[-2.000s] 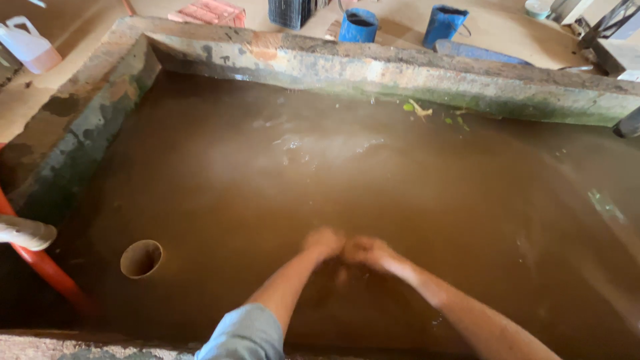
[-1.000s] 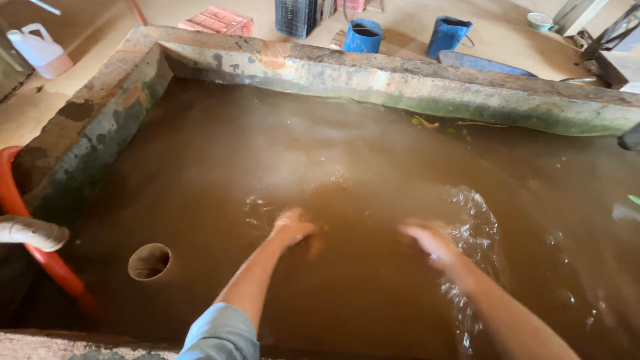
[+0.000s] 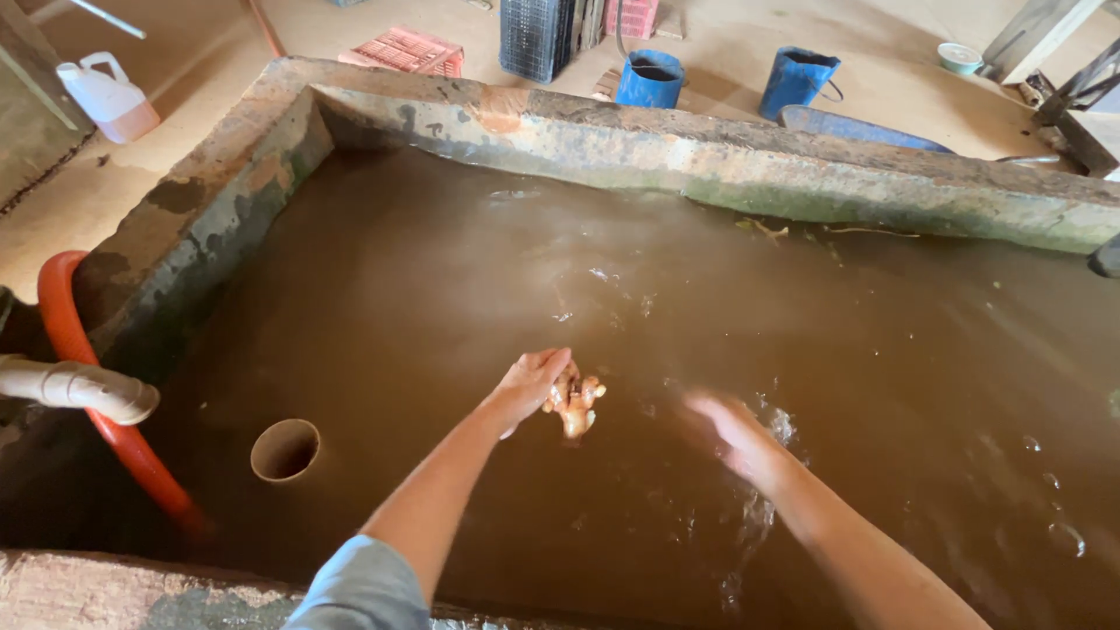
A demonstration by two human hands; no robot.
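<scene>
Just above the muddy water (image 3: 420, 289) of a concrete tank, my left hand (image 3: 531, 385) grips a wet, knobbly ginger root (image 3: 575, 402), which hangs from its fingers. My right hand (image 3: 731, 433) is to the right of the root, blurred, at the water's surface, with splashes around its wrist. Its fingers look extended and I see nothing in them. What lies under the brown water is hidden.
The tank's concrete wall (image 3: 612, 131) runs behind and left. At left are an upright pipe end (image 3: 285, 450), a red hose (image 3: 131, 455) and a plastic pipe elbow (image 3: 114, 394). Beyond stand blue buckets (image 3: 650, 80), crates (image 3: 407, 52) and a plastic jug (image 3: 109, 98).
Two seconds ago my hands were together at the water; they have since parted, the right one moving right. The ginger root now shows plainly above the water in my left hand.
</scene>
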